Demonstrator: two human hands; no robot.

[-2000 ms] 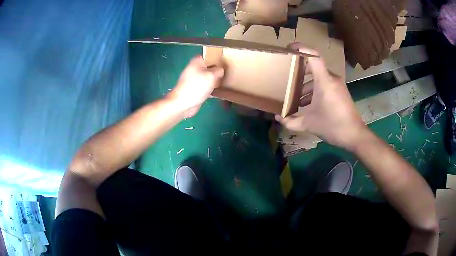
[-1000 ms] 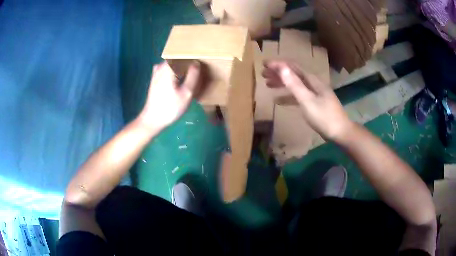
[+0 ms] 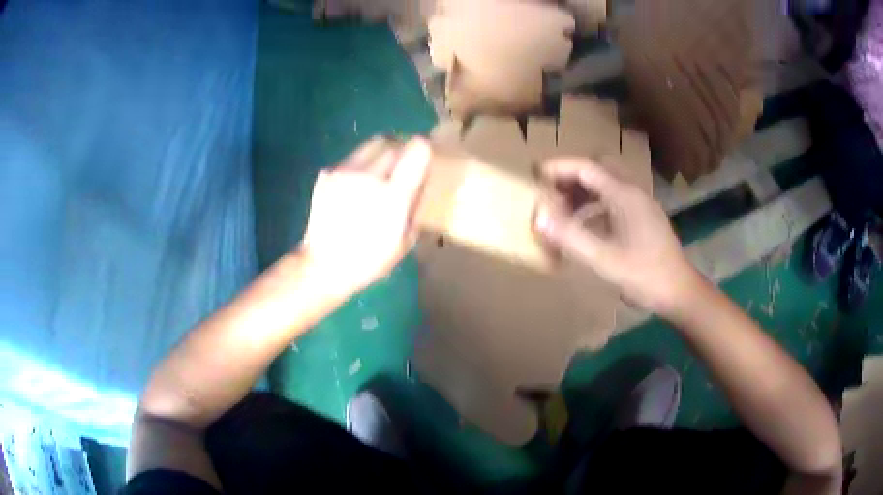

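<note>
A small brown cardboard box [image 3: 479, 205] is held in the air between my hands, blurred by motion. A broad lid panel [image 3: 503, 334] hangs below it, with a rounded ear at its lower end. My left hand [image 3: 363, 213] grips the box's left end, thumb on top. My right hand [image 3: 620, 232] has curled fingers and thumb at the box's right end. The hands and the near wall hide the box's inside. Flat blanks [image 3: 591, 145] with tabs and slots lie behind the box.
Another blank [image 3: 499, 48] lies farther off. A brown fanned pile [image 3: 687, 87] is on the pallet [image 3: 765, 232] at right. A blue-wrapped load [image 3: 126, 193] fills the left. My shoes [image 3: 651, 396] are below. Another person's feet [image 3: 842, 256] are at the right edge.
The box has turned and tilted, and its lid panel now faces me broadside. My right hand, apart from the box one second ago, has come to its right end.
</note>
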